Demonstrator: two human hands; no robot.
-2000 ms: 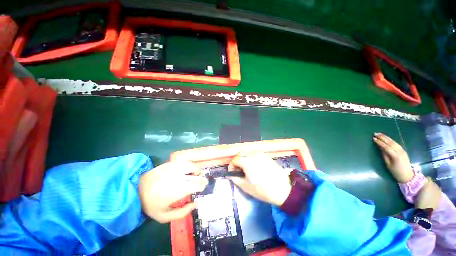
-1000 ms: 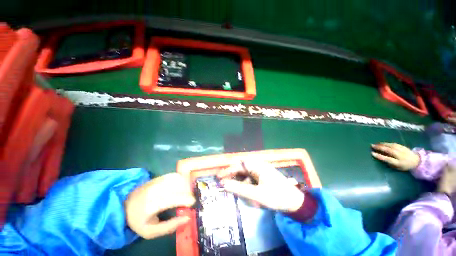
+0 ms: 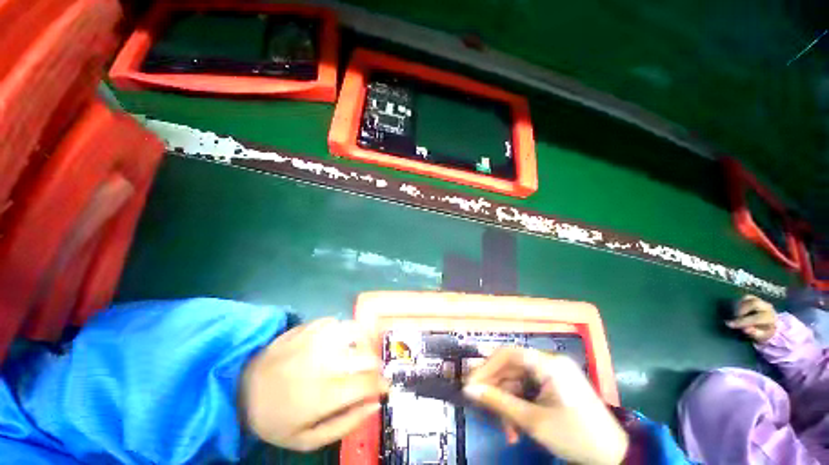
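Observation:
An open-backed tablet (image 3: pixel 427 438) lies in a red-orange foam frame (image 3: pixel 595 350) at the lower middle, its circuit parts showing along the left side. My left hand (image 3: pixel 309 386) is over the frame's left side, its fingertips pinched at the left end of a small dark strip (image 3: pixel 436 389). My right hand (image 3: pixel 545 400) is over the tablet, its thumb and finger pinching the strip's right end. The strip is held over the upper part of the board. A small orange spot shows at the board's top left. Fingertip contact is blurred.
Framed tablets lie on the green conveyor (image 3: pixel 618 191) beyond a worn edge strip (image 3: pixel 545 229). A stack of red-orange frames (image 3: pixel 64 218) leans at the left. A dark patch (image 3: pixel 498 259) is on the bench. Another person's hand (image 3: pixel 754 318) and pink sleeves are at the right.
My left hand has closed its fingers and moved in to the dark strip. My right hand has turned and lowered over the board. The view has tilted, and the neighbour's hand has drawn back.

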